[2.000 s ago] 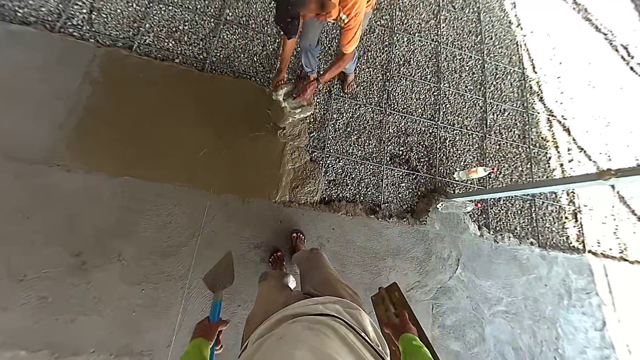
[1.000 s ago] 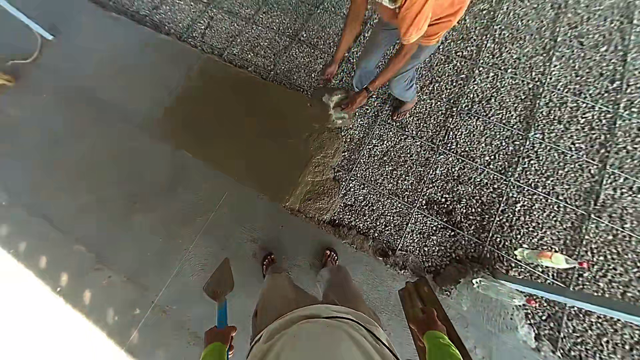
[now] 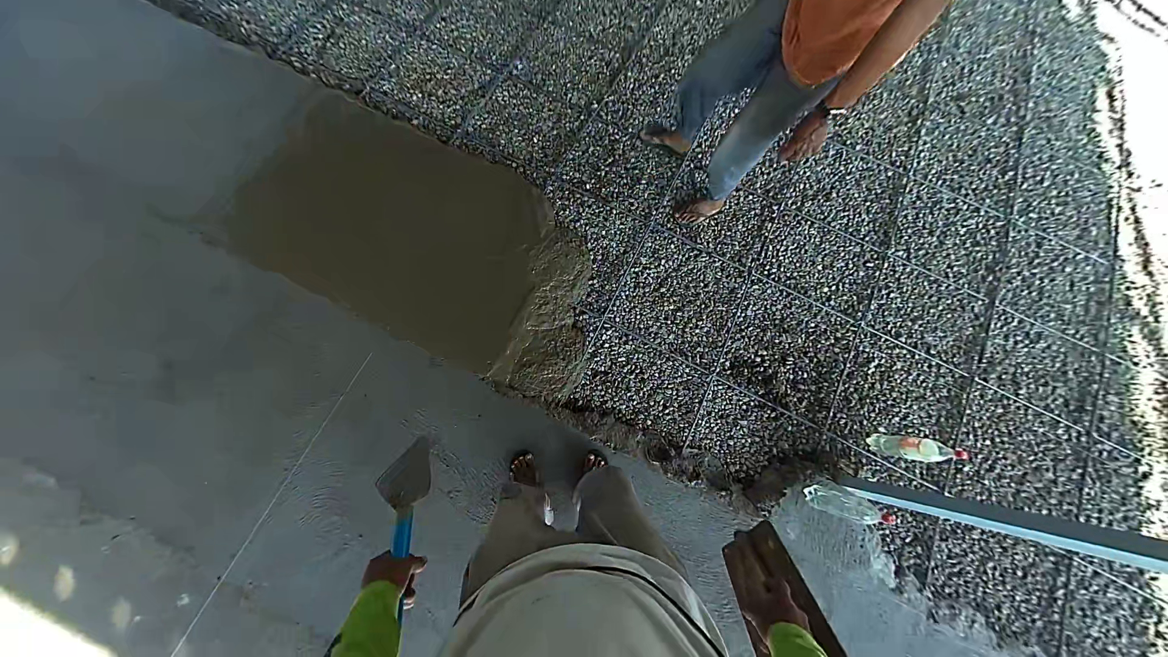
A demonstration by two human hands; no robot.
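My left hand (image 3: 394, 577), at the lower left, grips the blue handle of a pointing trowel (image 3: 406, 476), its grey blade directed away from me. At the lower right my right hand (image 3: 774, 604) holds a long, flat plastering float (image 3: 805, 598); which part the fingers grip is hard to tell. Both tools hang above the smooth grey concrete floor (image 3: 301, 538), one on each side of my legs. Ahead lies a darker patch of wet mortar (image 3: 392, 237), with a rough, lumpy right end (image 3: 545, 319) against the gravel.
A person in an orange shirt (image 3: 835, 41) stands barefoot on gravel crossed by a wire grid (image 3: 821, 274). Two plastic bottles with red caps, one on the gravel (image 3: 915, 448) and one beside the concrete edge (image 3: 847, 504), lie near a long straight metal bar (image 3: 1013, 522).
The other person was bent over with both hands at a pale bundle by the mortar's end; now the person stands farther right, and the bundle is out of sight. My hands keep hold of both tools.
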